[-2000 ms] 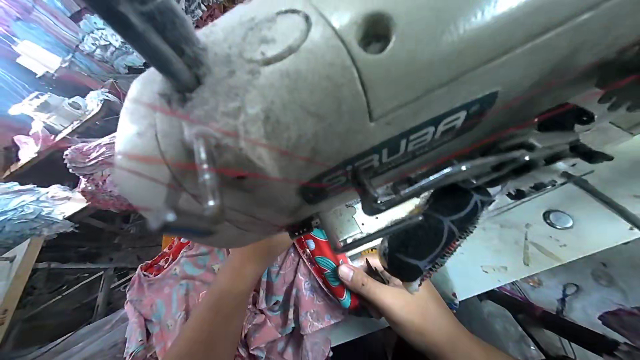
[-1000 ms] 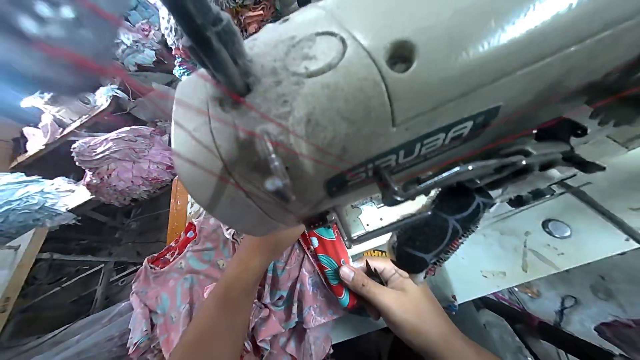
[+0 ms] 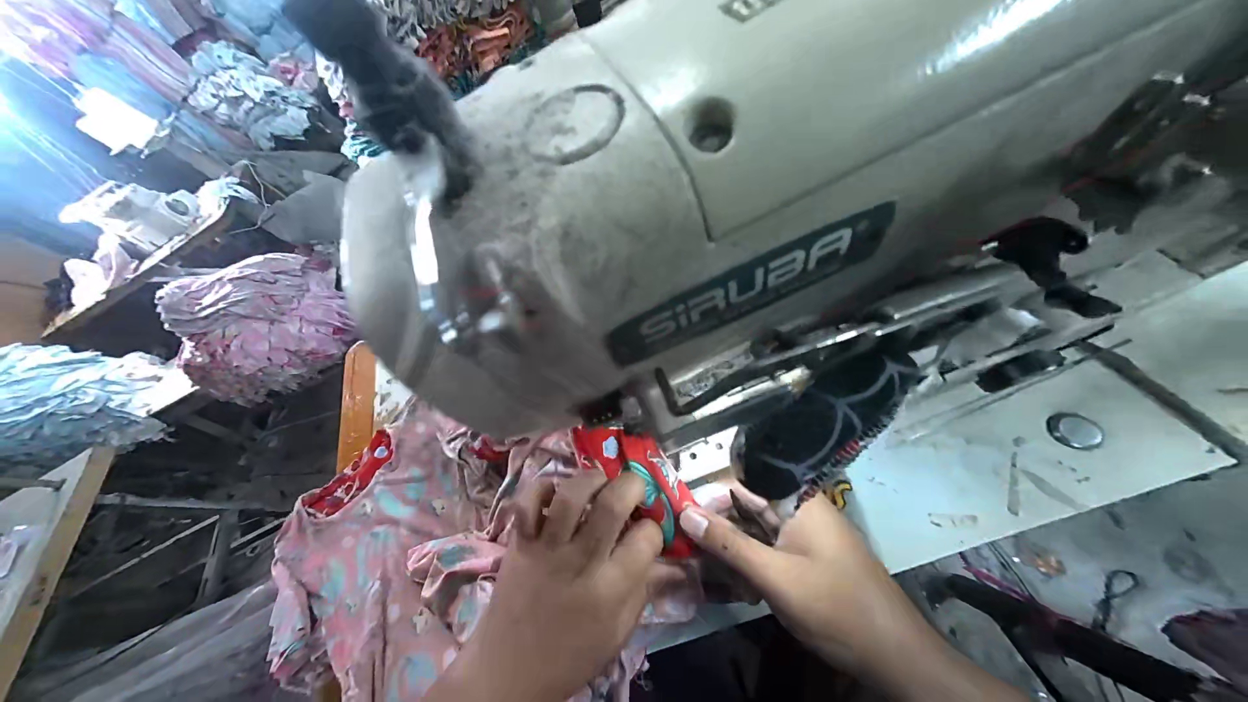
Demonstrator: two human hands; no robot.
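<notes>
A Siruba sewing machine (image 3: 634, 195) reaches across the view, its head above my hands. Under its presser area lies a red patterned fabric piece (image 3: 671, 492), joined or laid against a pink patterned garment (image 3: 375, 565) that drapes to the left. My left hand (image 3: 575, 565) presses on the fabric with bent fingers. My right hand (image 3: 799, 556) grips the red fabric's right edge, thumb on top; a dark pointed tool, perhaps thread snips, shows in its palm. A black patterned pad with a stitched edge (image 3: 824, 419) sits on the machine bed just above that hand. The needle is hidden.
The pale machine table (image 3: 975, 487) extends right, with a round metal button (image 3: 1075, 430) set in it. Stacks of pink cloth (image 3: 258, 322) and light blue cloth (image 3: 73, 400) rest on shelves at left. A dark bar (image 3: 1072, 634) runs below the table at lower right.
My left hand has come back from under the machine head and now shows on the fabric. The right hand still holds the red piece's edge. The view has shifted somewhat.
</notes>
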